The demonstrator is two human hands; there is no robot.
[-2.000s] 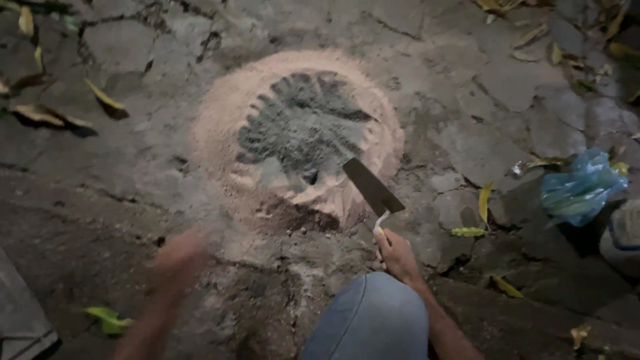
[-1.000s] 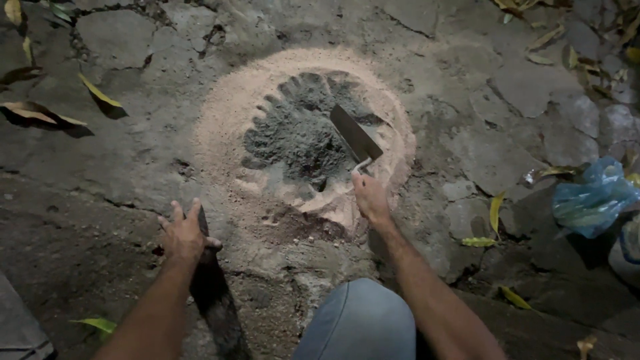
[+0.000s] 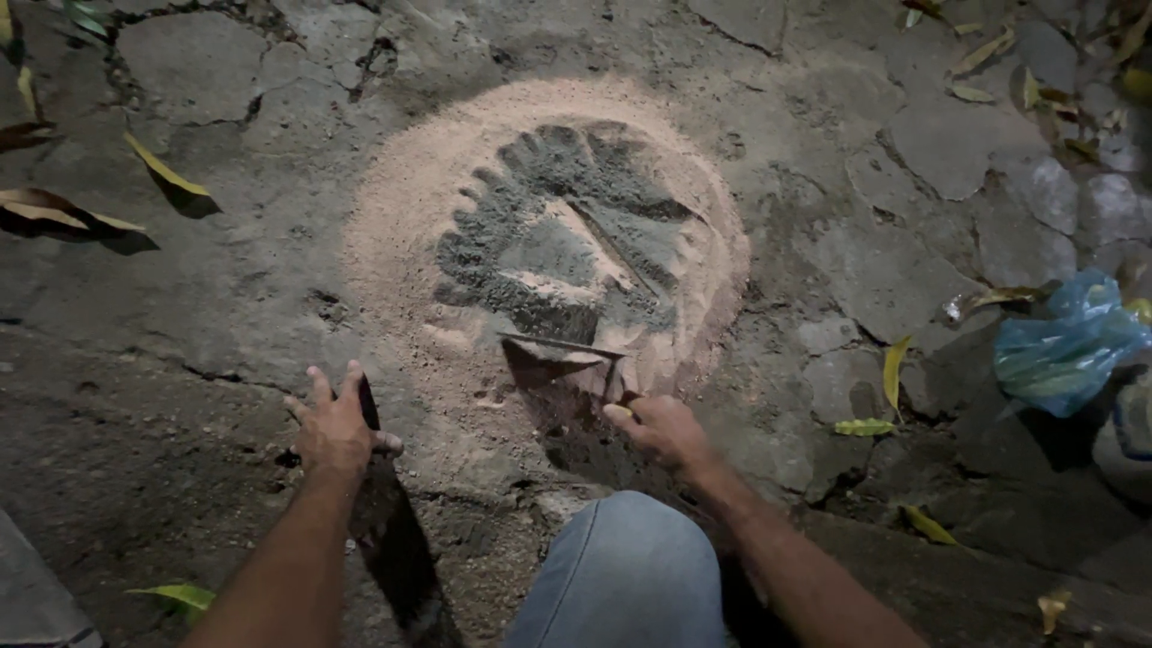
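Observation:
My right hand (image 3: 661, 432) grips the handle of a trowel (image 3: 562, 346). Its metal blade is tilted on edge at the near side of a round pile, seen nearly edge-on. Pinkish sand (image 3: 405, 207) forms the pile's broad ring, and grey powder (image 3: 549, 252) lies over its middle, with pink patches and a straight groove showing through. To the left of the trowel, my left hand (image 3: 333, 427) holds nothing; its fingers are spread at the cracked ground, left of the pile's near edge.
A blue plastic bag (image 3: 1071, 342) lies at the right, beside a rounded pale object (image 3: 1125, 436) cut by the frame edge. Dry leaves (image 3: 166, 166) are scattered over the cracked concrete ground (image 3: 909, 279). My jeans-covered knee (image 3: 621, 576) is at bottom centre.
The trowel has moved from the right part of the grey powder to the pile's near edge. Pink patches and a groove now show in the grey. My left hand has stayed spread since one second ago.

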